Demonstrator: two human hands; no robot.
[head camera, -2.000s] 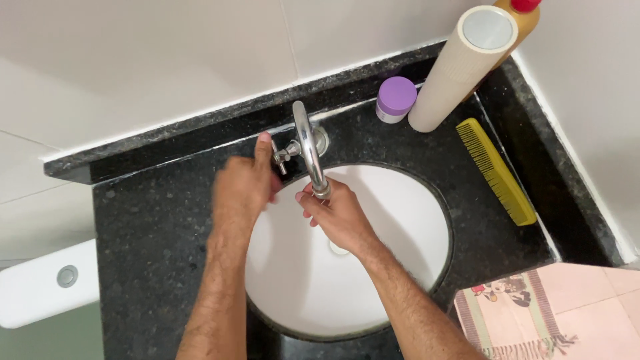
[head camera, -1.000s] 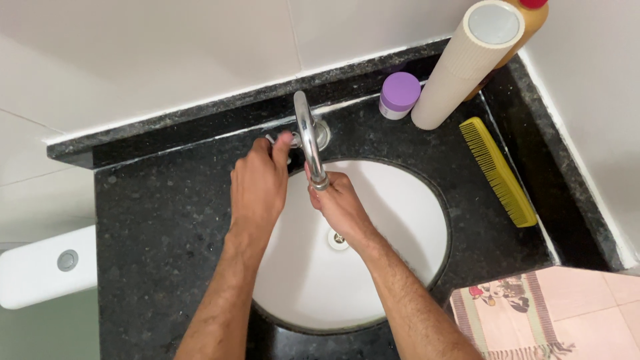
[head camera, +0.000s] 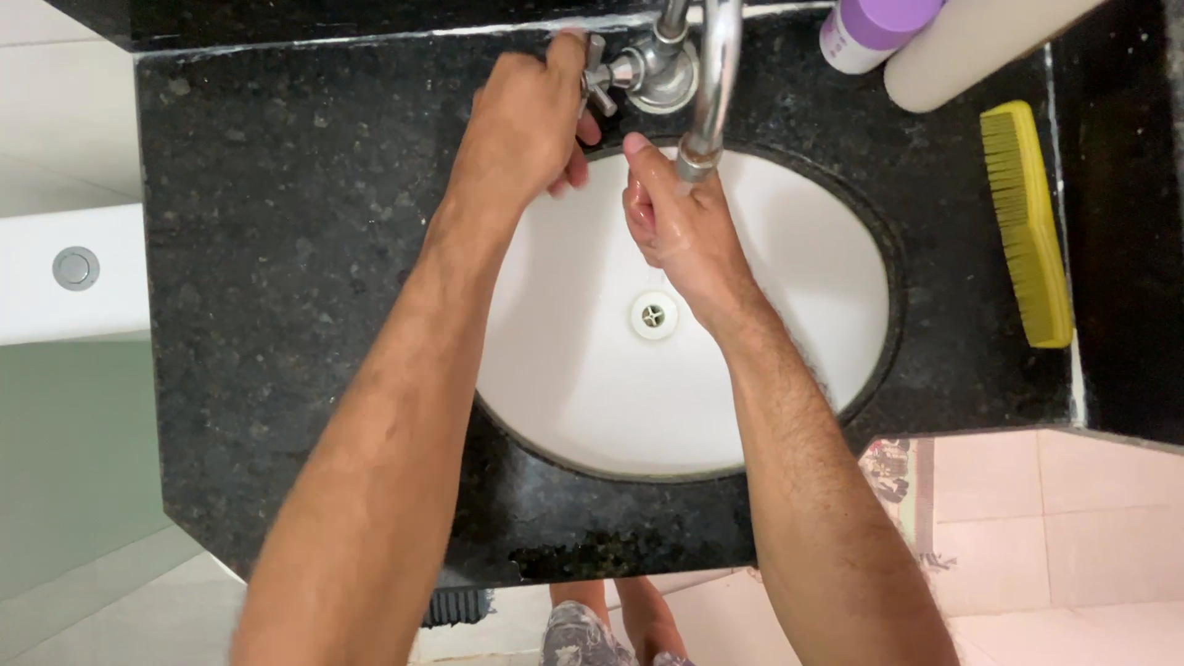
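My left hand (head camera: 532, 120) is at the cross-shaped handle (head camera: 601, 76) of the chrome faucet, its thumb and fingers beside the handle; the far side of the grip is hidden. Under the faucet's spout (head camera: 715, 102) is my right hand (head camera: 680, 217), wet, its fingers curled and thumb pointing up; nothing shows in it. Water runs from the spout onto the back of that hand. Both forearms reach over the white oval sink basin (head camera: 592, 398), where the drain (head camera: 654, 315) lies below my right hand.
A yellow comb (head camera: 1031, 231) lies on the black stone countertop (head camera: 277, 231) at right. Behind it stand a purple-lidded container (head camera: 865, 37) and a pale cylinder (head camera: 971, 46). At left is a white toilet tank (head camera: 74, 273); a patterned rug (head camera: 911, 481) lies on the floor.
My right hand is now wet under running water, its thumb beside the spout. The view has tilted down and come closer, so the basin's front edge and the floor show.
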